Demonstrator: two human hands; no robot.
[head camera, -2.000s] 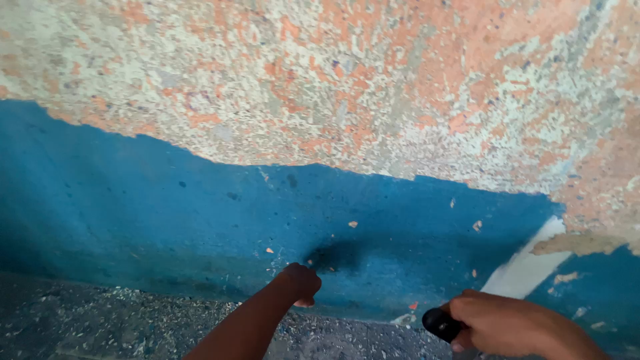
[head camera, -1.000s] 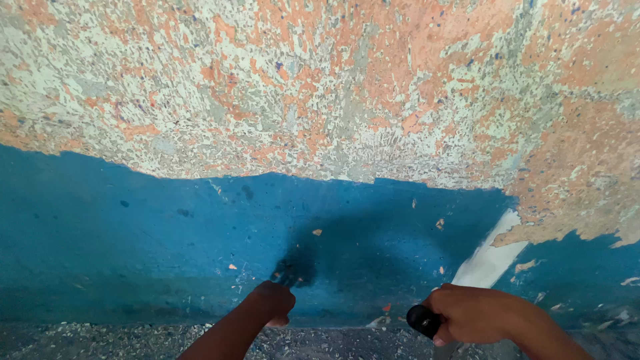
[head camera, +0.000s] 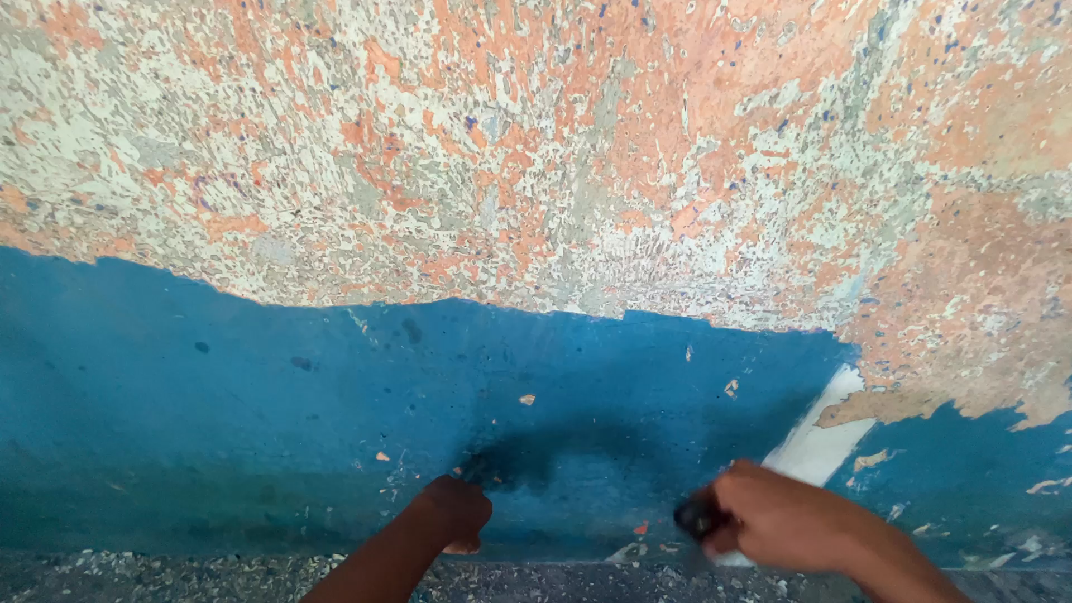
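My left hand (head camera: 456, 512) is a closed fist in front of the blue-painted lower wall (head camera: 293, 419). Something dark shows just beyond its knuckles, but shadow blends with it, so whether it is an object is unclear. To the right, my right hand (head camera: 762, 519) grips a black handle (head camera: 699, 517), its rounded end pointing left; motion blurs it and the rest of the tool is hidden. Above a ragged edge, the wall's upper part (head camera: 502, 167) shows mottled orange, white and grey under flaked paint. A white painted band (head camera: 821, 435) slants beside my right hand.
Paint flakes and chips litter the dark floor (head camera: 209, 578) along the foot of the wall. Small chipped spots (head camera: 527, 399) mark the blue paint. Farther right, more bare patches (head camera: 871, 460) break the blue surface.
The view has shifted slightly. My right hand stays around the black handle, which is now more blurred. My left fist remains low in front of the blue paint.
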